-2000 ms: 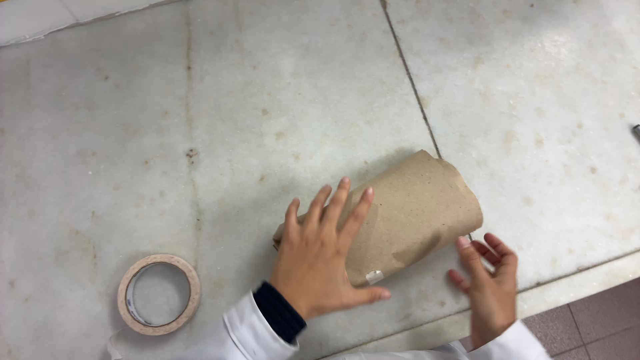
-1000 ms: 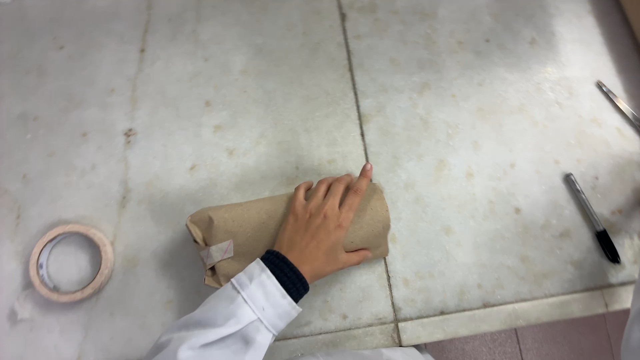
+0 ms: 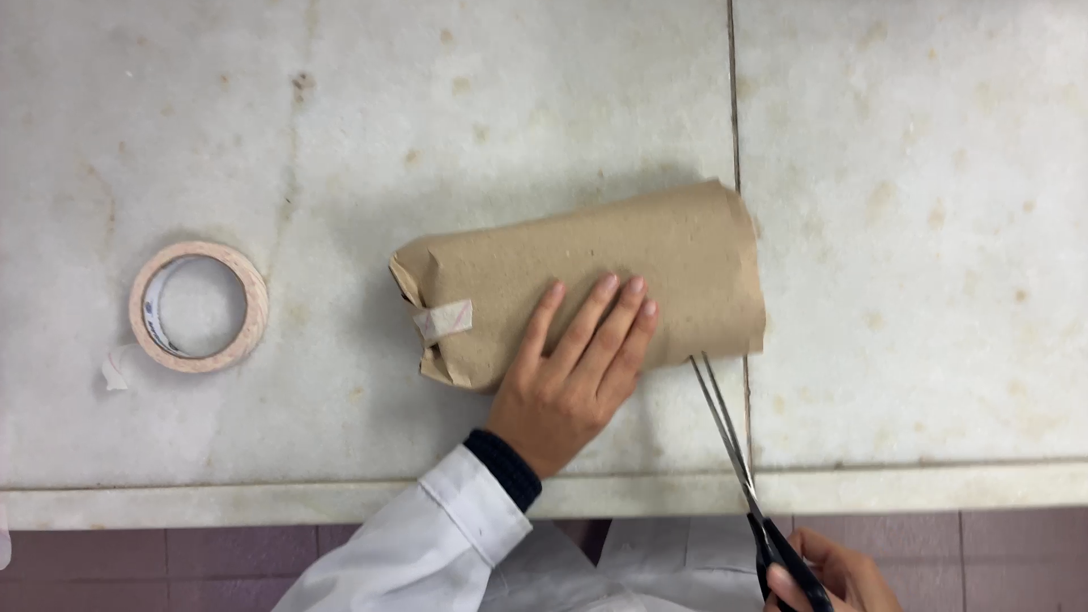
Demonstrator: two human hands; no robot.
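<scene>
A package wrapped in brown kraft paper (image 3: 595,246) lies on the marble worktop, its left end folded in and held by a strip of tape (image 3: 445,319). My left hand (image 3: 578,374) rests flat on the lower middle of the wrapping, fingers slightly spread. At the bottom right, my right hand (image 3: 833,574) holds black-handled scissors (image 3: 748,484) with blades a little apart. Their tips touch or nearly touch the lower edge of the paper near its right end. The right end of the paper has an uneven edge; what is inside cannot be seen.
To the left lies a roll of masking tape (image 3: 200,306) with a loose end of tape (image 3: 115,372) beside it. A dark seam (image 3: 734,102) crosses the marble and passes under the package. The worktop's front edge (image 3: 255,507) runs along the bottom, above a tiled floor (image 3: 909,552).
My right hand, out of view one second ago, now holds scissors by the package. The left hand stays on the wrapping. The view has shifted, and the pen seen earlier is out of frame.
</scene>
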